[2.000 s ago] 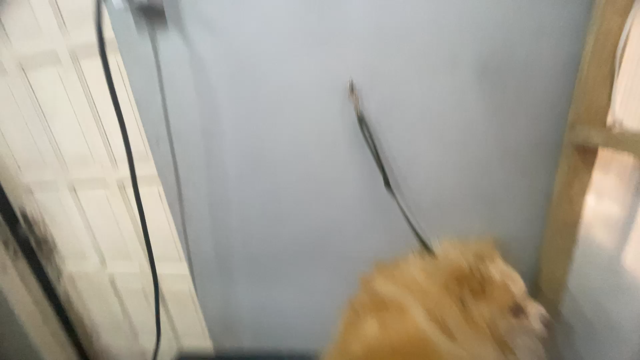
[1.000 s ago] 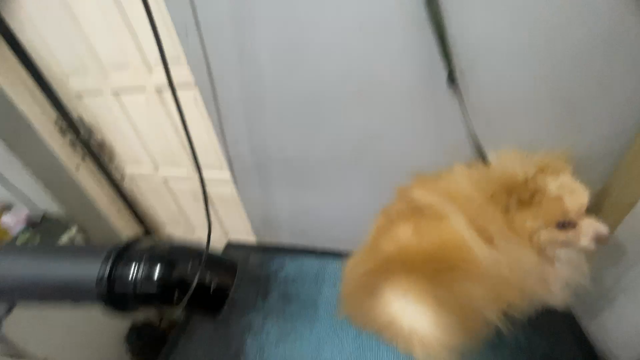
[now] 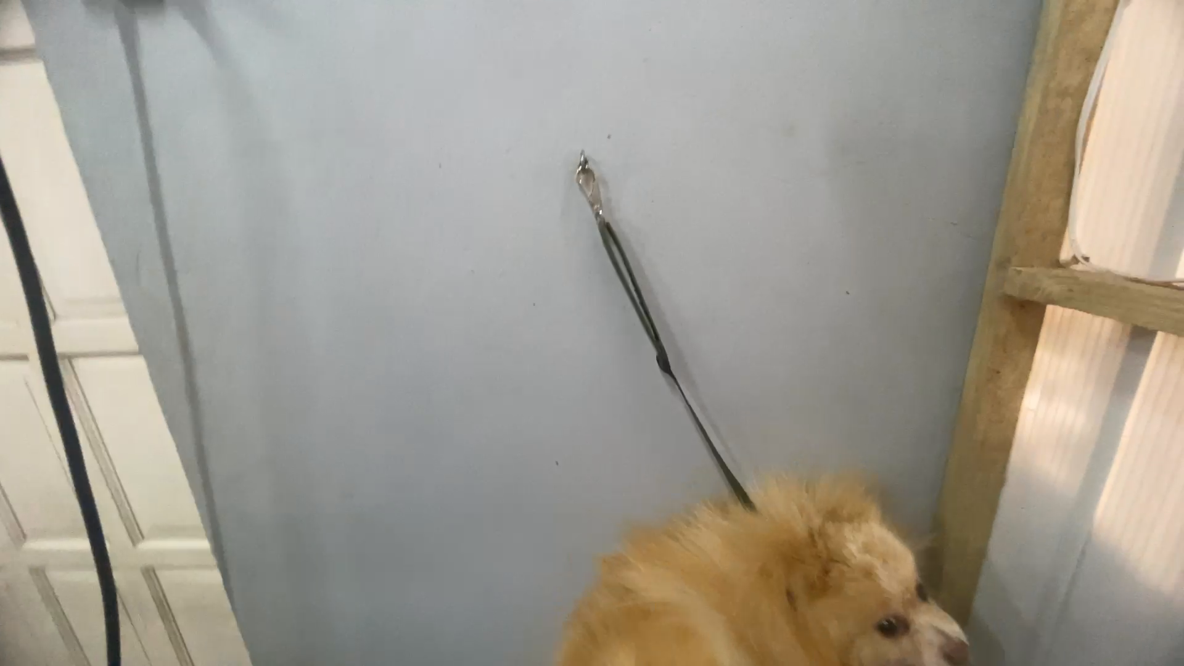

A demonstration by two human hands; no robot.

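Neither my left hand nor my right hand shows in the head view. A fluffy orange-tan dog (image 3: 740, 583) is at the lower right, its head turned to the right and its lower body cut off by the frame's bottom edge. From its neck area a thin dark leash (image 3: 694, 412) runs up and to the left. The leash's upper loop is held by a metal snap clip (image 3: 589, 185), which hangs on a small hook in the grey wall panel (image 3: 416, 324).
A black cable (image 3: 60, 398) hangs down at the left, in front of a white panelled door (image 3: 139, 444). On the right stands a wooden frame post (image 3: 1017, 277) with a crosspiece (image 3: 1101, 294), and pale ribbed sheeting (image 3: 1082, 444) lies behind it.
The view has swung down and back up; the black blower-like tube and blue table mat seen one second ago are out of frame. The dog's head still faces right.
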